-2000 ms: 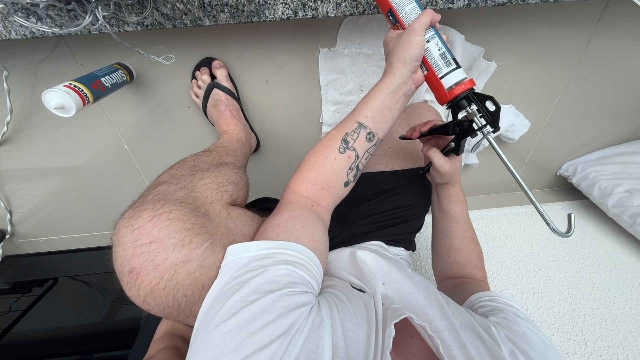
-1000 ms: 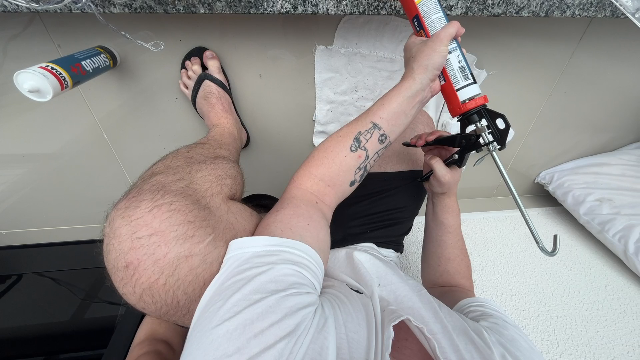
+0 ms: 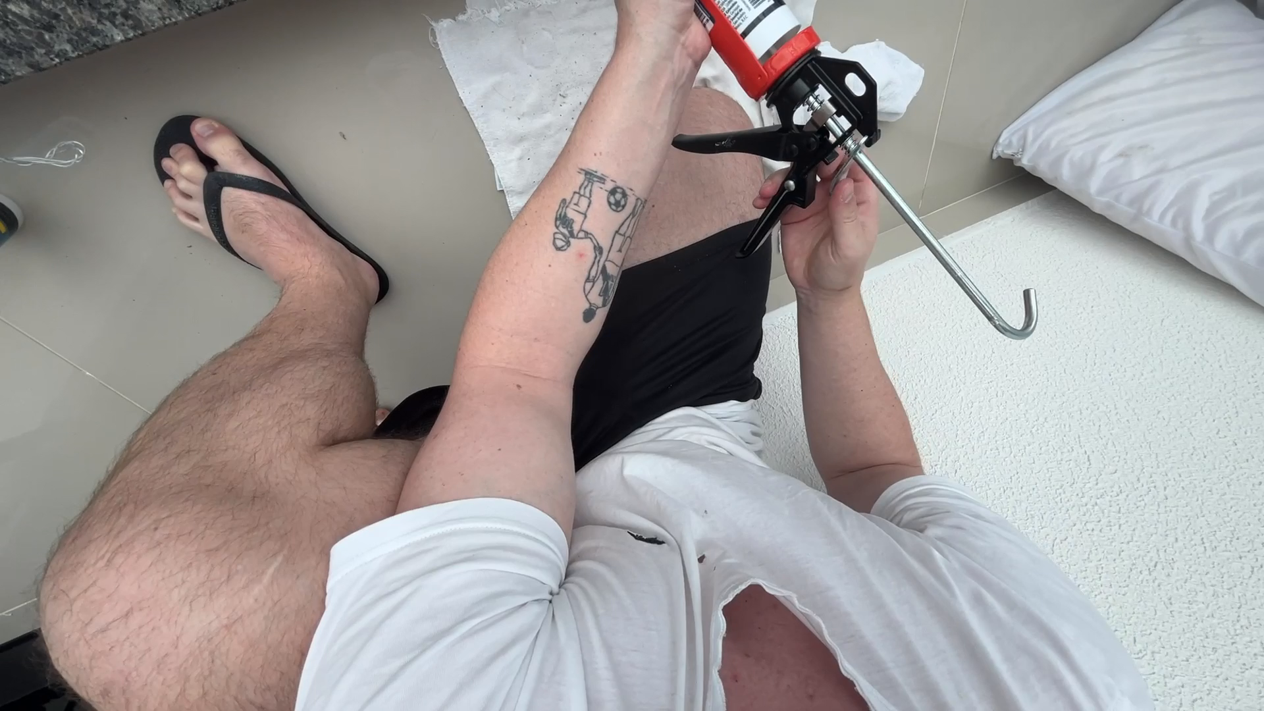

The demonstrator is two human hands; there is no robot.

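A caulking gun (image 3: 805,99) with a black handle and a red carriage lies across the upper middle, its hooked steel rod (image 3: 933,237) pointing down to the right. A white-labelled sealant cartridge (image 3: 758,22) sits in the carriage. My left hand (image 3: 667,25), at the top edge, is closed around the front of the carriage; part of it is cut off by the frame. At the rear of the gun is my right hand (image 3: 829,222), its thumb and fingers by the rod's base and behind the black handle. The trigger stands apart from the handle.
A white cloth (image 3: 533,84) lies on the tiled floor beneath the gun. A granite edge (image 3: 89,30) runs along the top left. At the right are a white pillow (image 3: 1155,128) and a white textured surface (image 3: 1066,415). Part of another cartridge (image 3: 8,217) shows at the left edge.
My right hand has let go of its grip around the handle and trigger and moved to the rod's base. The trigger now shows uncovered. The view has shifted.
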